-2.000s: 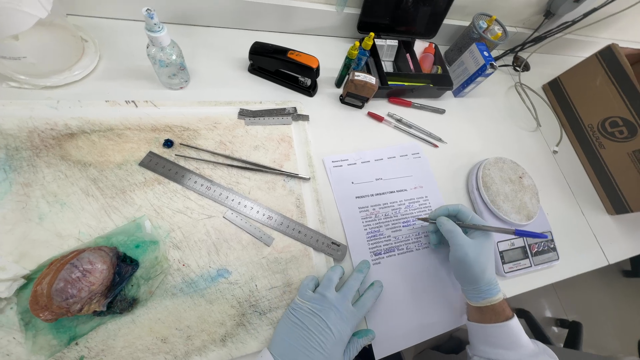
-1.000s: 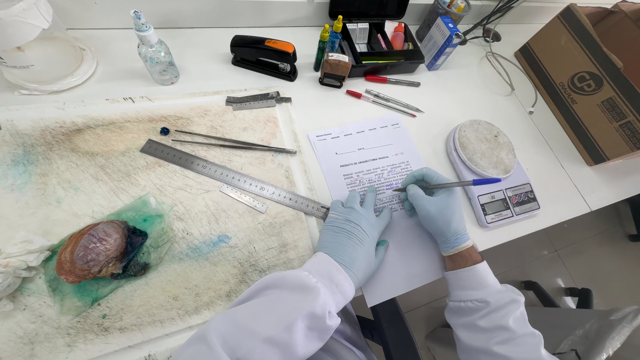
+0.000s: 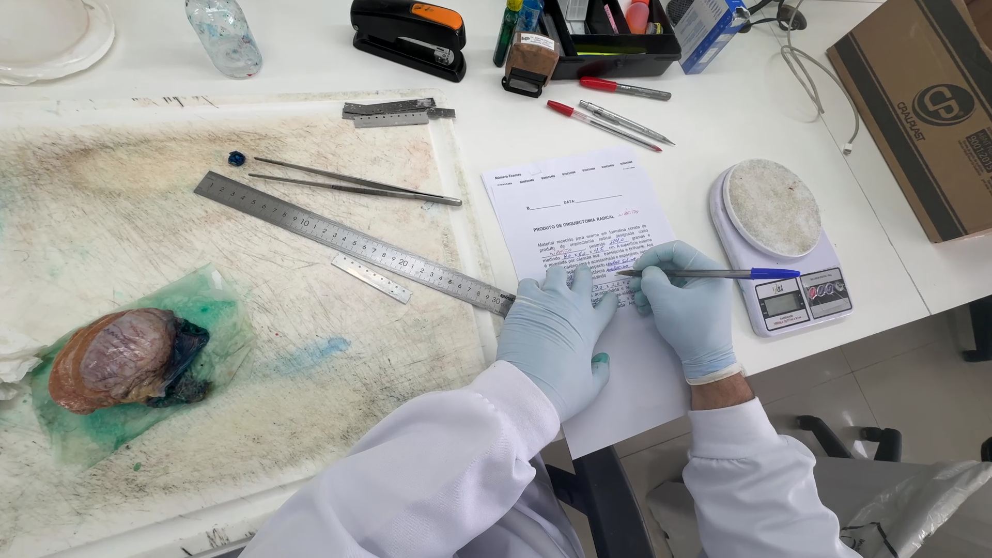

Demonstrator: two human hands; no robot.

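My right hand (image 3: 686, 310), in a light blue glove, grips a blue-capped ballpoint pen (image 3: 705, 273), its tip at a printed form (image 3: 573, 186) with handwritten entries. My left hand (image 3: 559, 337), gloved too, lies flat on the form with fingers apart and a green stain on the thumb. The end of a long steel ruler (image 3: 349, 242) reaches to the left hand. Above the ruler lie metal tweezers (image 3: 364, 184), below it a short steel ruler (image 3: 372, 279). At the left, a tissue specimen (image 3: 128, 360), partly inked dark blue, rests on a green-stained sheet (image 3: 225, 325).
A stained cutting board (image 3: 310, 418) fills the left side. Kitchen scales (image 3: 775, 209) stand right of the form, near the table edge. Along the back are a spray bottle (image 3: 225, 39), a stapler (image 3: 407, 39), a stamp (image 3: 531, 63), pens (image 3: 604, 124), a black box (image 3: 620, 66) and a carton (image 3: 922, 108).
The left hand has moved from the form's lower left edge up onto the written text. The right hand keeps the pen at the form. The view has shifted somewhat.
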